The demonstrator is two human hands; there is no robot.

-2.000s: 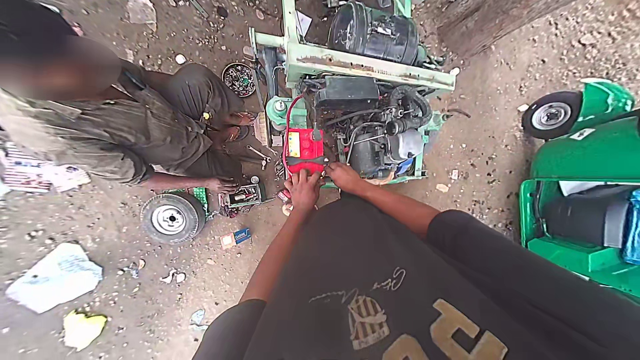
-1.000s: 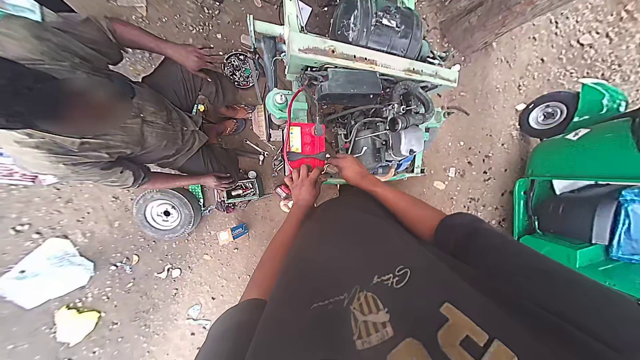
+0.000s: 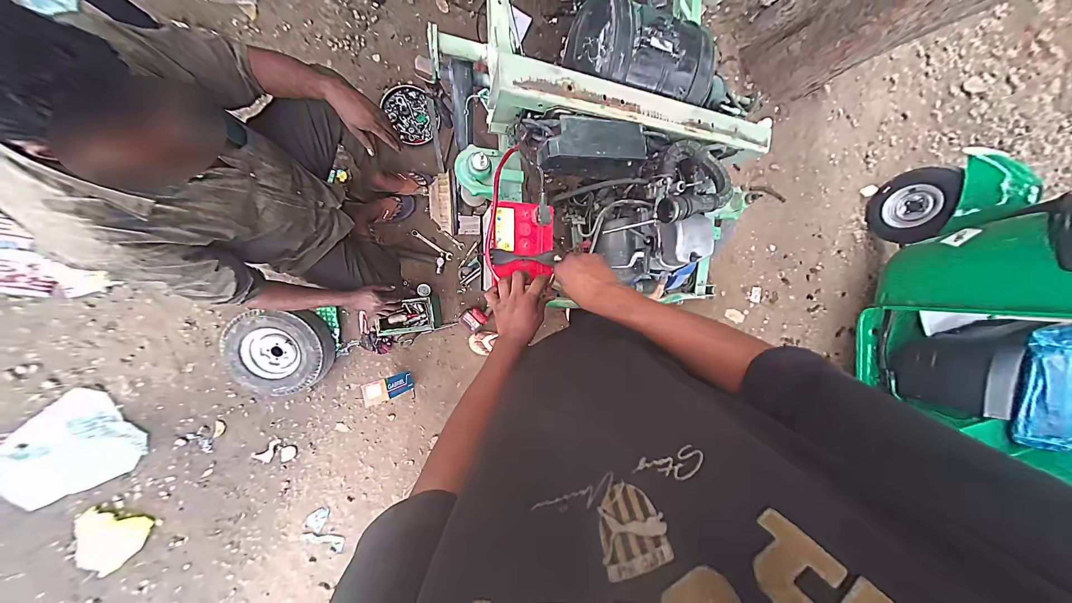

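A red battery [image 3: 526,228] stands beside the vehicle engine [image 3: 645,239], with a red cable [image 3: 496,188] running along its left side and a black strap [image 3: 523,258] across its near end. My left hand [image 3: 517,308] rests with its fingers on the battery's near edge; whether it grips anything is unclear. At the battery's near right corner is my right hand [image 3: 584,278], its fingers bent around something small that I cannot make out. Above the engine runs a pale green metal frame [image 3: 620,100].
At the left a person [image 3: 176,193] sits by a small wheel [image 3: 272,352], a box of parts [image 3: 409,318] and a bowl of small hardware [image 3: 409,115]. Wrenches [image 3: 431,243] lie on the ground. A blue and white box [image 3: 388,389] is nearer. A green vehicle [image 3: 980,268] stands right.
The other person has leaned in, and their upper arm now reaches toward the bowl of hardware. My hands stay at the near end of the battery.
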